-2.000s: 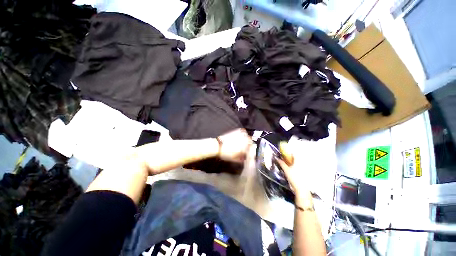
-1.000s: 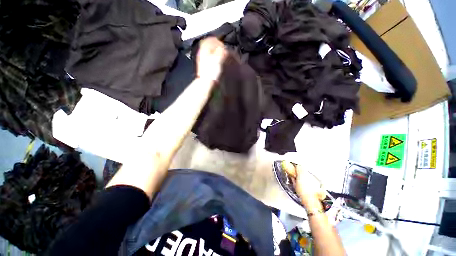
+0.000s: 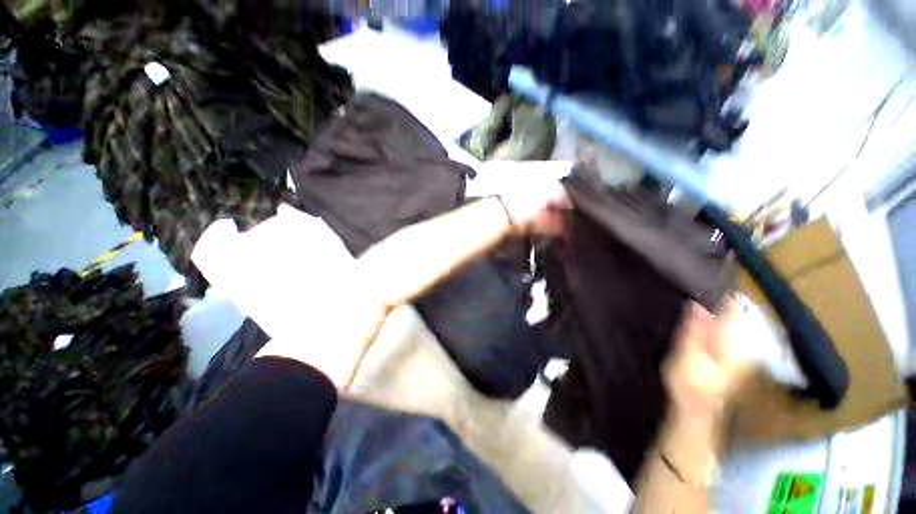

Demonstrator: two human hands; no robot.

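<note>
My left hand [image 3: 542, 216] and my right hand [image 3: 708, 356] hold a dark brown garment [image 3: 643, 246] by its two sides, raised over the dark pile on the right. The right hand is blurred. Flat dark garments [image 3: 377, 176] lie left of my left hand. A smoother dark surface [image 3: 477, 326], cloth or padding, lies below my left forearm. White tags [image 3: 537, 301] show beside the raised garment, which hides much of the pile. The iron does not show.
A black padded arm [image 3: 793, 321] on a pale blue support stands at the right, before cardboard [image 3: 854, 301]. Patterned garments [image 3: 181, 131] hang or lie far left. Another dark pile [image 3: 85, 351] is low at the left. Dark clothes [image 3: 593, 60] are at the back.
The view has swung right and up. My right hand has let go of the iron, now out of view, and holds a garment. My left hand has moved from the board area to the right-hand pile.
</note>
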